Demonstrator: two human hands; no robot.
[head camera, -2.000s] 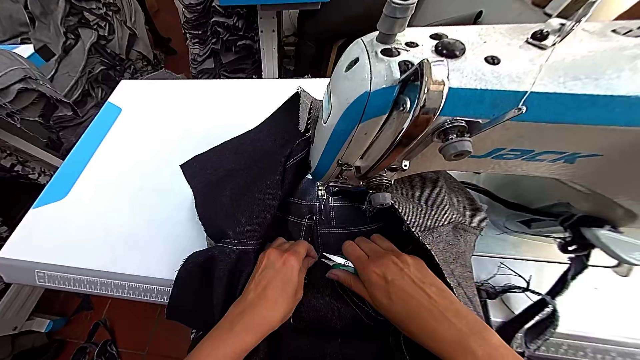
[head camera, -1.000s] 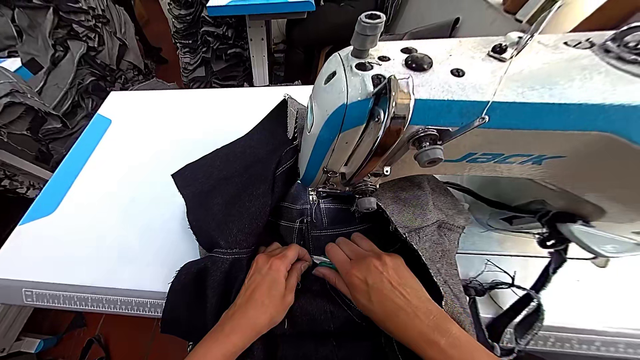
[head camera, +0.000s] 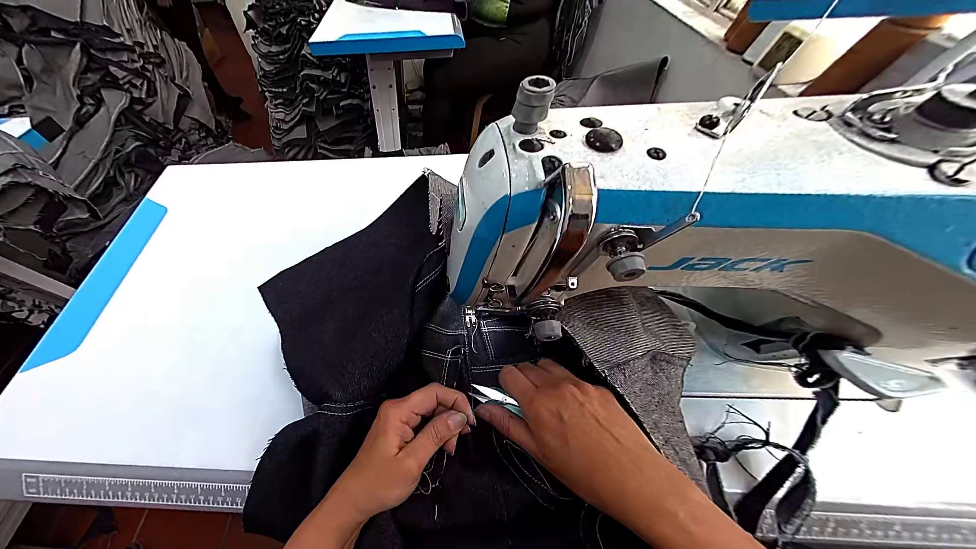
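A dark denim garment (head camera: 358, 305) with white topstitching lies below the needle area of a Jack sewing machine (head camera: 732, 198). My right hand (head camera: 564, 427) rests on the denim and holds small thread snips (head camera: 496, 397), whose pointed metal blades face left and whose greenish handle is mostly under the fingers. Just left of the blade tips, my left hand (head camera: 419, 438) pinches with thumb and fingers at the denim seam; whether it grips cloth or a thread is too small to tell. Loose thread ends hang on the cloth below it.
The white sewing table (head camera: 191, 305) has a ruler strip (head camera: 137, 490) along its front edge. Dark cloth strips (head camera: 793, 457) hang at the right from a lever (head camera: 881, 374). Piles of cut denim (head camera: 76, 137) stand behind at the left, near another white table (head camera: 385, 30).
The left hand has turned slightly, its thumb and fingertips now more in sight beside the snips. The snips' blades show more plainly than a second ago. The denim stays under the machine.
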